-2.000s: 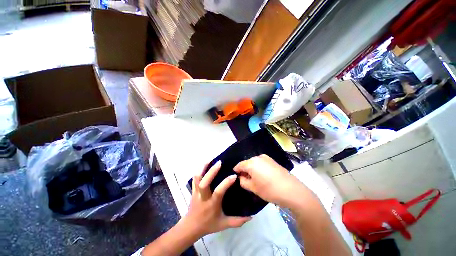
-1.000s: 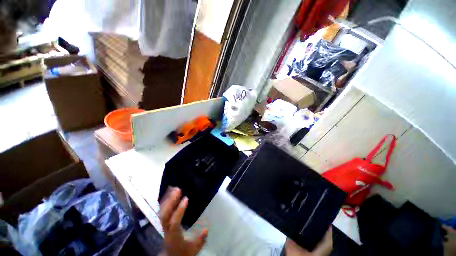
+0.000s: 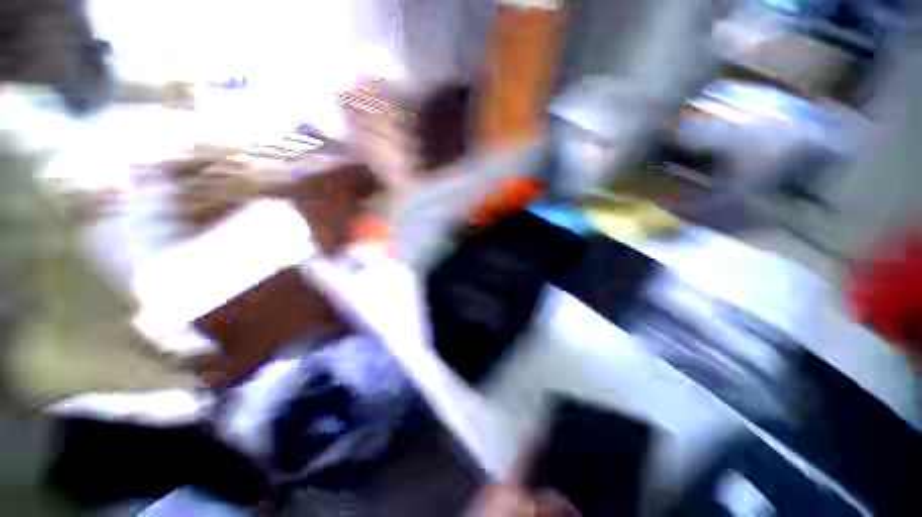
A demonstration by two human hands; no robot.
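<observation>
The view is strongly blurred. A small part of one hand, by its place my left hand, shows at the bottom edge, its fingers against the left side of a flat black insert tray. It appears to grip the tray; the lower part is cut off. My right hand cannot be made out. The black stacked inserts stand on the white bench beyond the tray. Whether the held tray has anything in its cavity cannot be told.
A black strip runs along the bench to the lower right. Orange rings lie behind the stack. A clear bag with black trays and a brown carton are at left. A red shape is at the right edge.
The camera has swung, so the stack and bench sit further right. The black tray, earlier in my right hand, now shows low in the picture beside the other hand. My right hand has dropped from sight.
</observation>
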